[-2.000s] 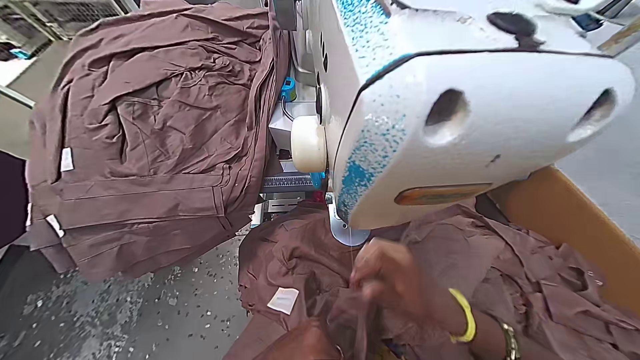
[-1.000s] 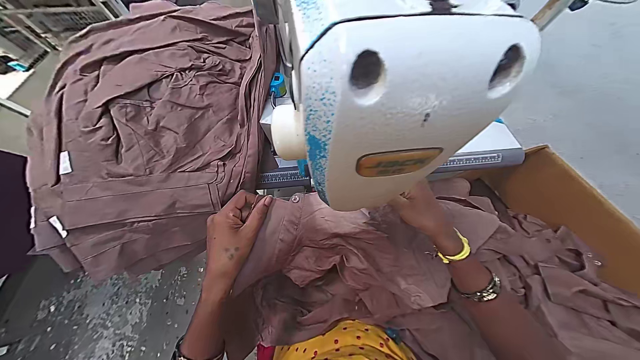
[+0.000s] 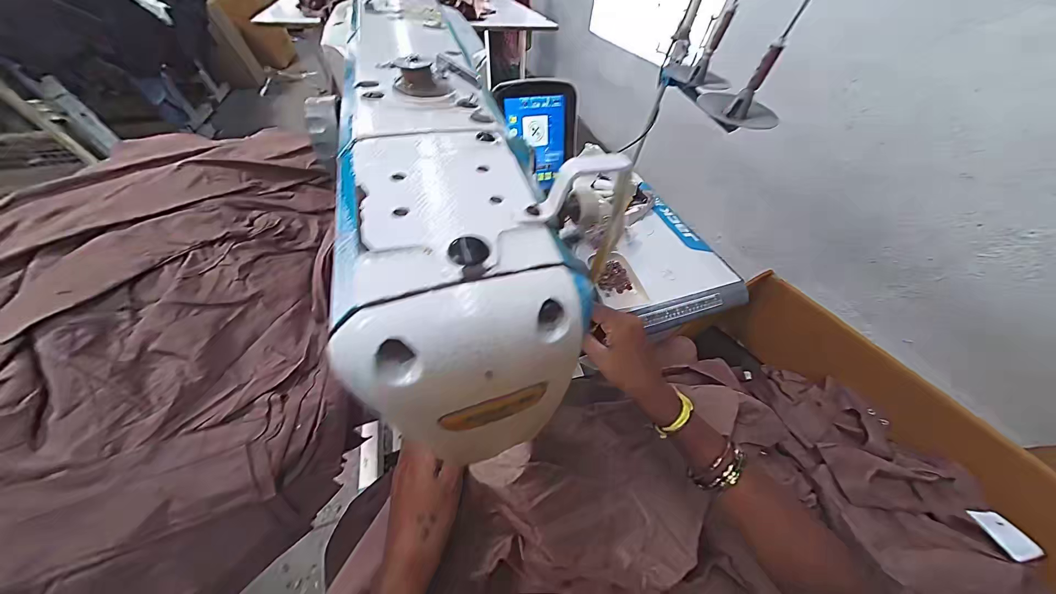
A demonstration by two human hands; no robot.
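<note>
A white and blue industrial sewing machine head (image 3: 462, 355) fills the middle of the view. Under its left part reaches my left hand (image 3: 429, 466), whose fingers the head hides. Brown cloth of a garment (image 3: 610, 487) spreads below the machine and between my forearms. My right hand (image 3: 623, 351), with a yellow bangle at the wrist, is at the right side of the head, its fingertips partly hidden behind the casing. Whether it holds anything is not visible. Close above it, a small tray of dark buttons (image 3: 617, 279) rests on the machine's white bed.
A large pile of brown garments (image 3: 165, 346) lies at the left. More brown cloth (image 3: 833, 462) fills a bin with an orange-brown wall (image 3: 874, 388) at the right. Behind stand a control screen (image 3: 540, 136) and thread stand discs (image 3: 738, 110), beside a grey wall.
The view has tilted up strongly. My left hand, on the cloth's left edge a second ago, is now partly under the machine head. My right hand is now at the head's right side.
</note>
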